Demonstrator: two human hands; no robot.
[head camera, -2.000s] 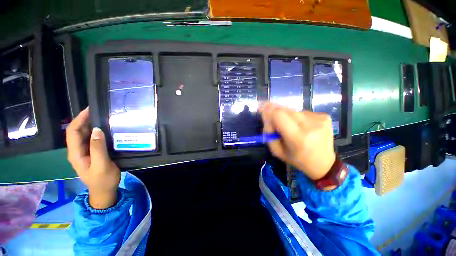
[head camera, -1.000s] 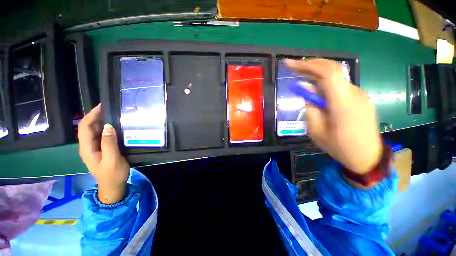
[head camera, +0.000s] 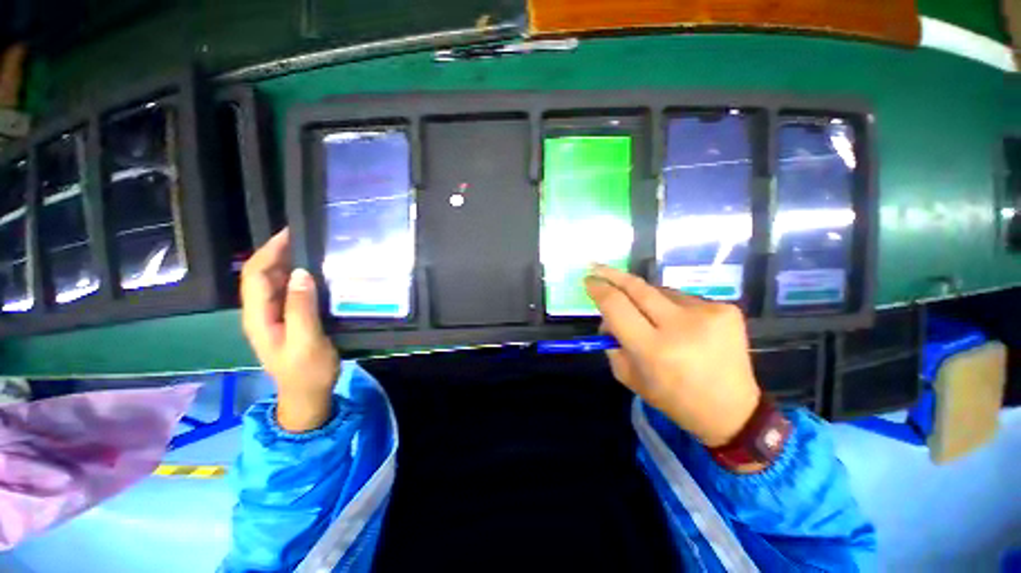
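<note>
A black foam phone tray (head camera: 479, 329) lies in front of me. Its second pocket from the left holds no phone, only a small white spot. The middle smartphone (head camera: 587, 202) shows a bright green screen. The other phones in the tray, such as the leftmost (head camera: 368, 224), show blue-white screens with a teal bar at the bottom. My left hand (head camera: 293, 336) holds the tray's left end, thumb on top of the frame. My right hand (head camera: 672, 353) has a fingertip at the lower part of the green screen and holds a blue pen (head camera: 577, 346), which points left below the tray edge.
Neighbouring filled trays (head camera: 202, 241) lie at the left. An orange-brown board (head camera: 722, 16) and a thin dark and silver item (head camera: 506, 49) lie behind the tray. Lower trays (head camera: 879, 369) and a blue stool with a tan pad (head camera: 967, 401) are below the right bench edge. Pink cloth (head camera: 84, 453) shows lower left.
The middle phone's screen went from text rows to red, then green. My right hand moved right over the fourth phone, then back to the middle one. The view has shifted left.
</note>
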